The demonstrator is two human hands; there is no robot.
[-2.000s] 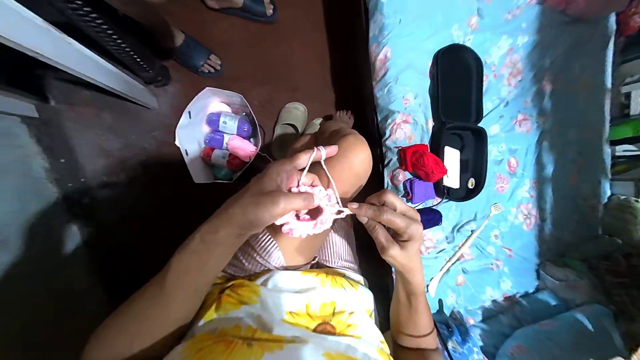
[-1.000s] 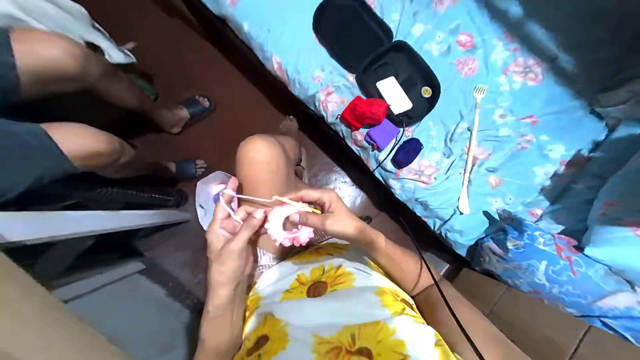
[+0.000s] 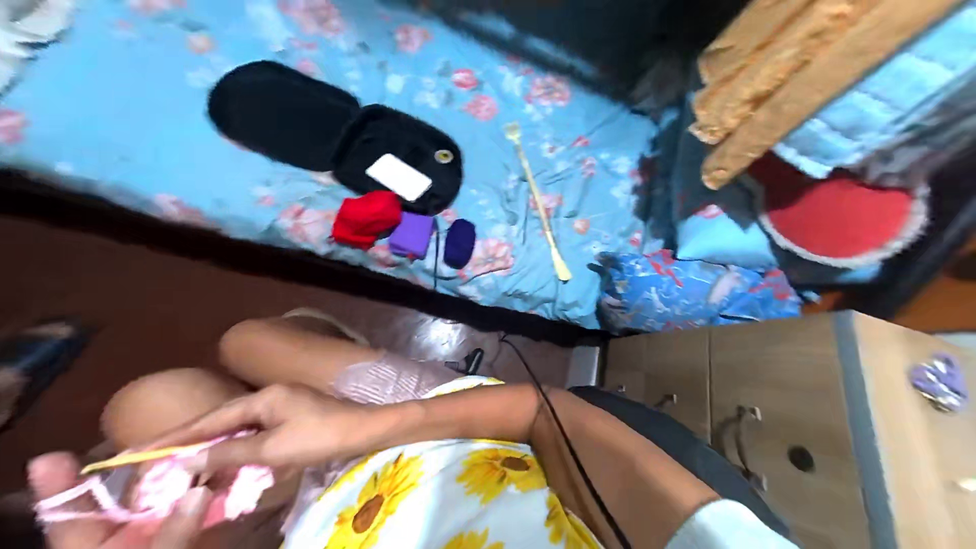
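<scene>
At the lower left, my right hand (image 3: 282, 427) grips a yellow crochet hook (image 3: 145, 457) and presses on the pink crocheted piece (image 3: 164, 488). My left hand (image 3: 114, 526), partly cut off by the frame edge and blurred, holds the same piece from below, with pink yarn looped over its fingers. On the bed lie a red yarn ball (image 3: 367, 219), a purple yarn bundle (image 3: 412, 235) and a dark blue one (image 3: 460, 243), beside an open black case (image 3: 358, 175) holding a white rectangular item (image 3: 399, 177).
A long pale back scratcher (image 3: 540, 202) lies on the flowered blue bedsheet (image 3: 488, 145). Wooden drawers (image 3: 671, 381) stand at the right, below a blue patterned pillow (image 3: 694, 293). A black cable (image 3: 572, 442) crosses my right arm. A blurred sandalled foot (image 3: 38, 358) shows at the left.
The view has swung far to the right. The hook was at the yarn on the piece's edge in my right hand two seconds ago; both hands still hold the pink piece.
</scene>
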